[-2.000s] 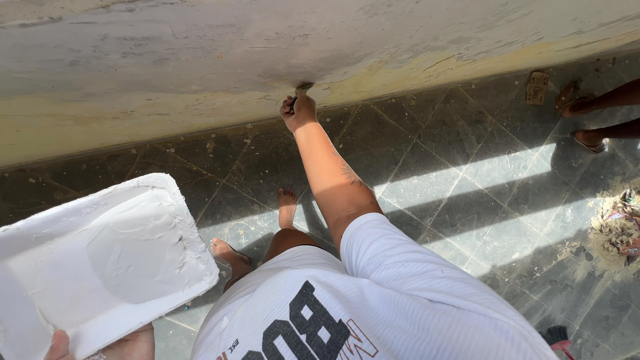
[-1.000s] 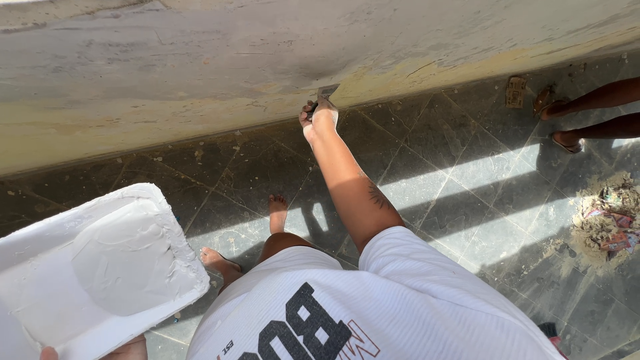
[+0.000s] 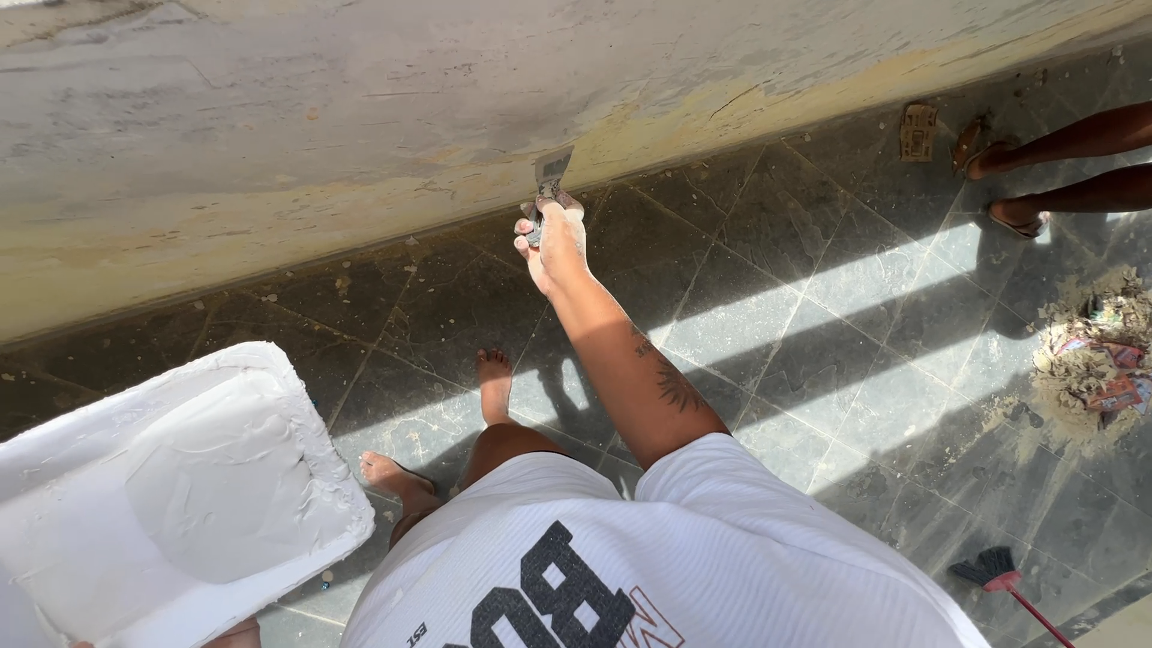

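Note:
My right hand (image 3: 553, 236), dusted with white, grips a putty knife (image 3: 553, 169) low in front of the wall (image 3: 360, 117). The knife's metal blade points toward the wall's lower part; whether it touches cannot be told. At the lower left, my left hand (image 3: 236, 634) supports a white tray (image 3: 335, 538) from below and is mostly hidden by it. White paste (image 3: 220, 477) lies spread smoothly in the tray, with rough crusts along its right rim. The wall is patchy grey and yellow, with scrapes and a crack.
Another person's legs (image 3: 1071, 153) stand at the upper right beside a flattened piece of cardboard (image 3: 918, 133). A debris pile (image 3: 1093, 360) lies on the tiled floor (image 3: 774, 306) at the right. A broom (image 3: 997, 569) with black bristles is at the lower right. My bare feet are near the tray.
My right hand with the putty knife has moved to the right along the wall's lower part. The knife's blade shows more fully now. The broom has come further into view.

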